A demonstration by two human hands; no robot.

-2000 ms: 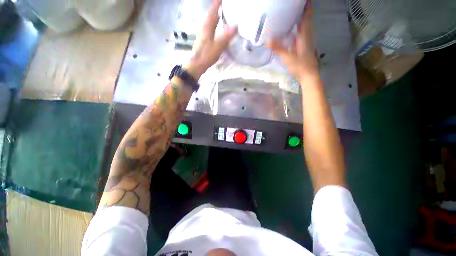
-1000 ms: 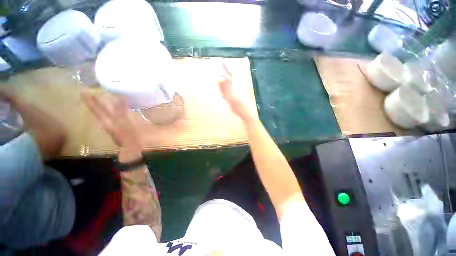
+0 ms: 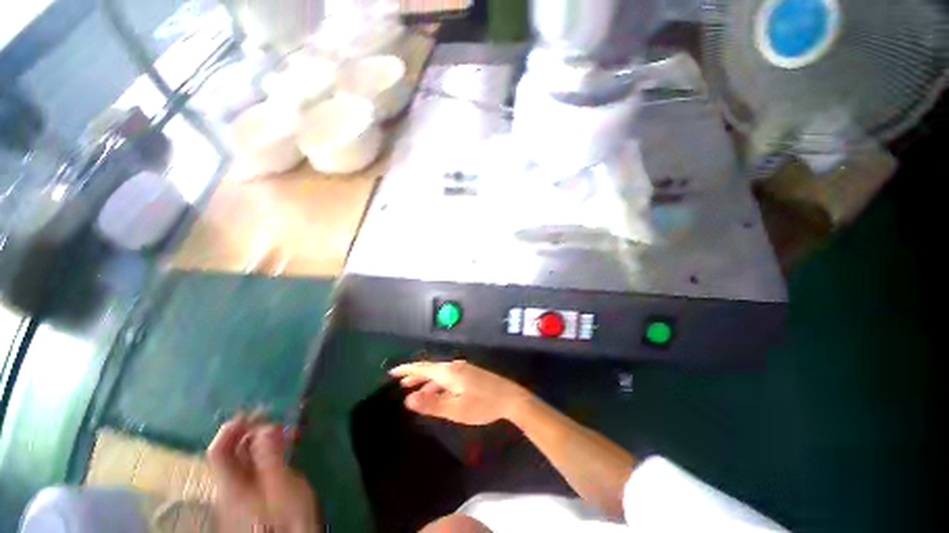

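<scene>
My right hand [image 3: 458, 394] is empty, with fingers extended, in front of the press's dark panel. My left hand [image 3: 260, 468], blurred at the lower left, has loosely curled fingers, and no object shows in it. The grey metal base plate [image 3: 416, 245] carries crumpled whitish film [image 3: 630, 198] around a pale, blurred central part. A large pale cylinder [image 3: 578, 104] stands above it; their contact is unclear. The front panel has a left green button [image 3: 449, 314], a red button [image 3: 552, 325] and a right green button [image 3: 658, 332]. Neither hand touches them.
Several white bowl-shaped parts [image 3: 340, 133] stand on cardboard [image 3: 276, 224] left of the press. A white housing [image 3: 83, 512] is cut off at the lower left. A white part [image 3: 143, 210] lies on the green bench [image 3: 208, 338]. A fan [image 3: 832, 78] stands at right.
The view has swung right from the housings on the cardboard back to the press. My hands have moved away from those housings. Two seconds ago both hands were around a white housing above the plate.
</scene>
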